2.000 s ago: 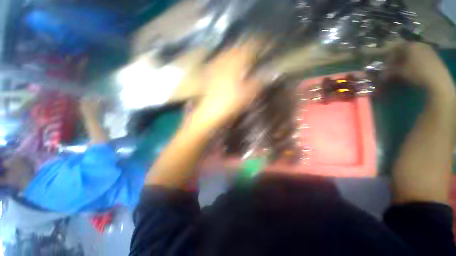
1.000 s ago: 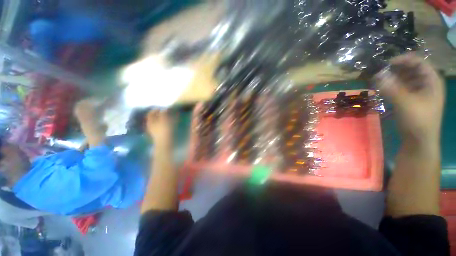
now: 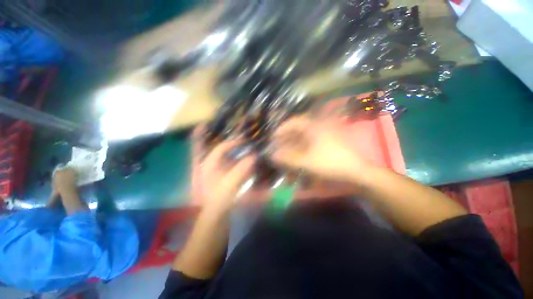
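The pink-red parts tray (image 3: 393,146) lies directly before me, its right part smooth. Small dark armatures (image 3: 361,106) with silver ends and orange bands lie at its far right edge, and more show blurred in its left part. My left hand (image 3: 225,169) is over the tray's left part, among the parts. My right hand (image 3: 301,146) is over the tray's middle, close to my left hand. Both hands are blurred, and I cannot tell what either holds. The large dark heap of parts (image 3: 274,41) lies behind the tray, blurred.
A second shiny heap (image 3: 391,47) lies right of the main heap on cardboard (image 3: 447,35). A white box (image 3: 502,35) stands far right. Bright white sheets (image 3: 140,111) lie left. A person in blue (image 3: 64,245) works at left. A red crate (image 3: 17,134) stands far left.
My right hand has come from the right-hand heap to the tray's middle. My left hand has moved right, from beside the tray onto its left part. The view has shifted, showing more of the white box.
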